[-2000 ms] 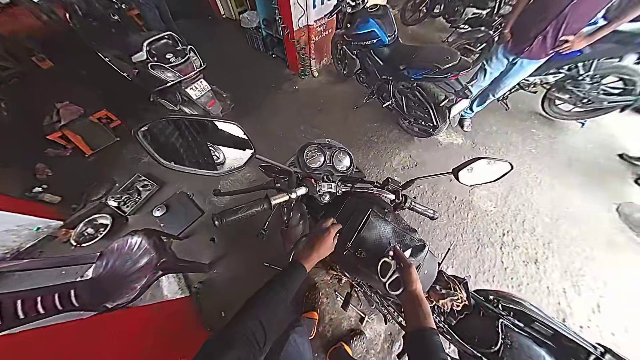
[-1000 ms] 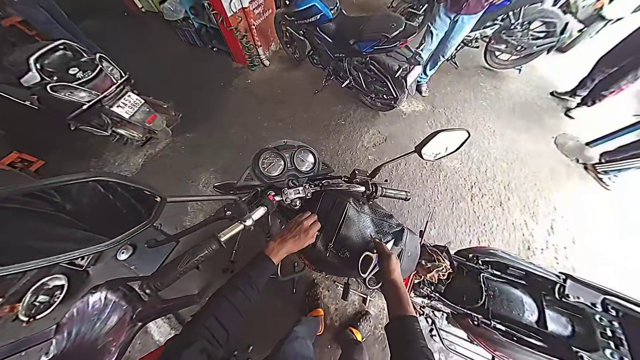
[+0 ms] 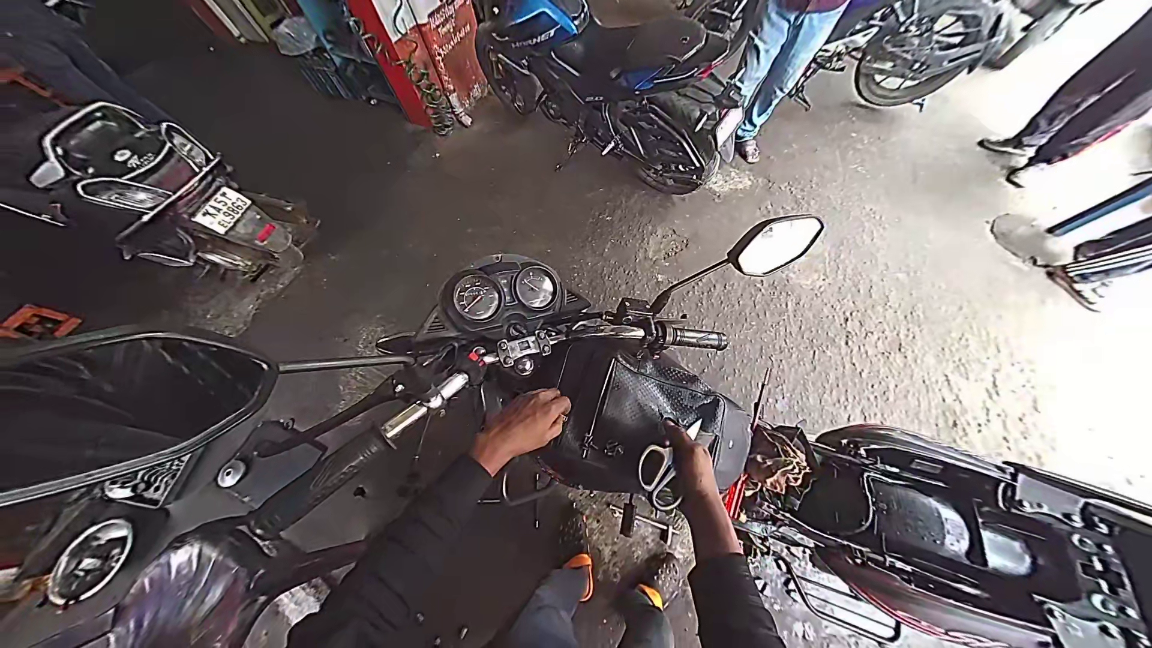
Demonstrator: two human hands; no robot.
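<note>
A black textured cover [image 3: 661,396] lies over the fuel tank of a motorcycle, behind its handlebar [image 3: 594,333] and twin round gauges [image 3: 506,292]. My left hand [image 3: 526,427] rests at the front left side of the cover with its fingers bent; whether they pinch the cover's edge cannot be told. My right hand [image 3: 693,463] is at the rear of the cover, holding a pair of scissors [image 3: 657,468] with pale handle loops. The scissors' blades are partly hidden by the fingers. Behind the tank the seat is off, and bundled wires [image 3: 778,459] and the rear frame [image 3: 918,522] show.
A mirror [image 3: 777,245] stands up at the right and a large mirror [image 3: 126,405] at the left. Ahead are a blue and black motorcycle [image 3: 621,81], a parked scooter [image 3: 171,189] and a red pillar [image 3: 405,63]. People's legs [image 3: 783,67] show beyond, others at the right edge.
The view has swung, so the left mirror fills more of the left side. Both hands stay at the tank cover, and the scissors remain in my right hand.
</note>
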